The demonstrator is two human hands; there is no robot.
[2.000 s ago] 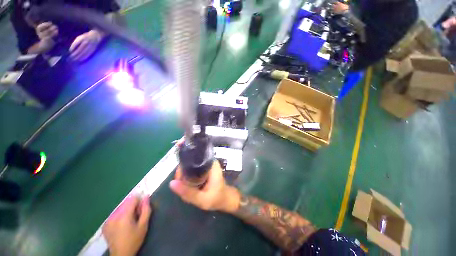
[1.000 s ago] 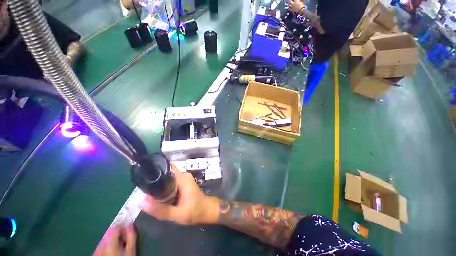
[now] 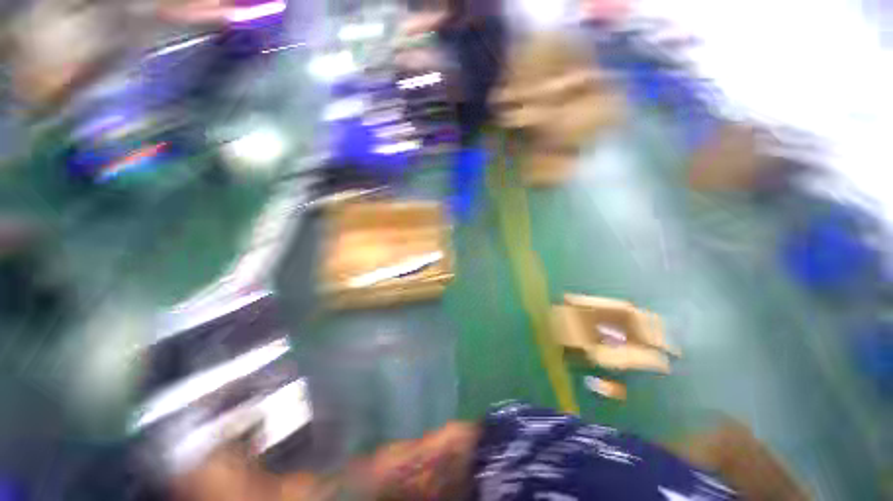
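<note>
The view is heavily blurred. My right hand [image 3: 220,479] is at the bottom left, cut off by the lower edge, just below the white-and-black screw feeder [image 3: 215,377]. My tattooed forearm and dark patterned sleeve run from it to the right along the bottom. The screwdriver cannot be made out, and whether my fingers hold anything is hidden by blur. My left hand is not in view.
An open cardboard box [image 3: 387,250] with thin pieces stands on the bench beyond the feeder. Another open carton [image 3: 612,333] lies right of the yellow floor line [image 3: 529,269]. More cartons [image 3: 558,98] are at the back. A dark-clothed person [image 3: 475,59] stands at the far end.
The view has swung right, so the bench, feeder and boxes now appear further left. The driver and its ribbed hose no longer show clearly, and my left hand has left the picture.
</note>
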